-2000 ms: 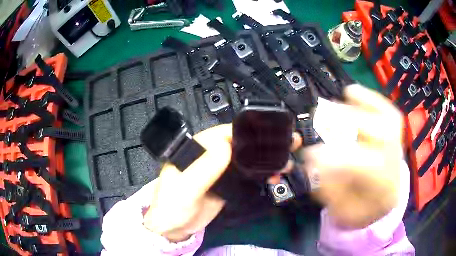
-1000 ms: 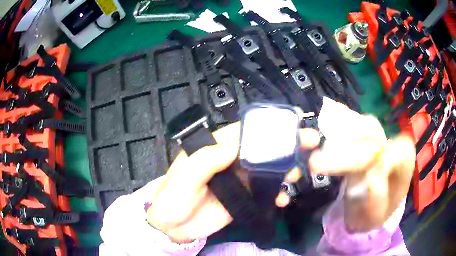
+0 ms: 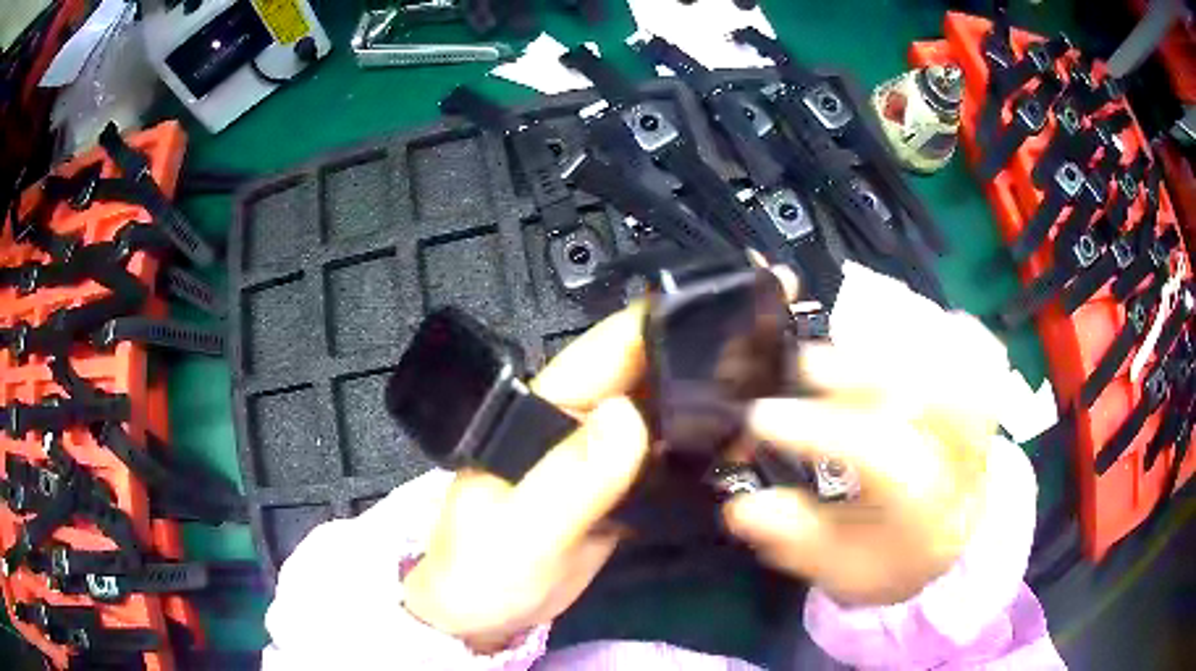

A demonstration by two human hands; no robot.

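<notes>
My left hand (image 3: 525, 524) grips a smartwatch (image 3: 453, 388) by its strap; its dark screen faces up and left. A second smartwatch (image 3: 719, 344) is held upright between my hands, screen towards me, its lower part blurred. My left fingers touch its left edge. My right hand (image 3: 872, 479) is blurred, its fingers at the second watch's lower right side. A white wipe (image 3: 881, 312) shows at my right hand. The dark grey foam tray (image 3: 407, 249) lies beneath, with several watches face down on its right part.
Orange-red trays loaded with watches stand at left (image 3: 160, 151) and right (image 3: 1095, 505). A squat bottle (image 3: 916, 121) stands behind right. A white machine (image 3: 226, 59), a metal tool (image 3: 426, 55) and wipes (image 3: 548, 63) lie at the back.
The left watch has swung down and left, its screen now facing me more. The second watch's screen has gone from bright glare to dark. My right fingers have moved onto its lower part.
</notes>
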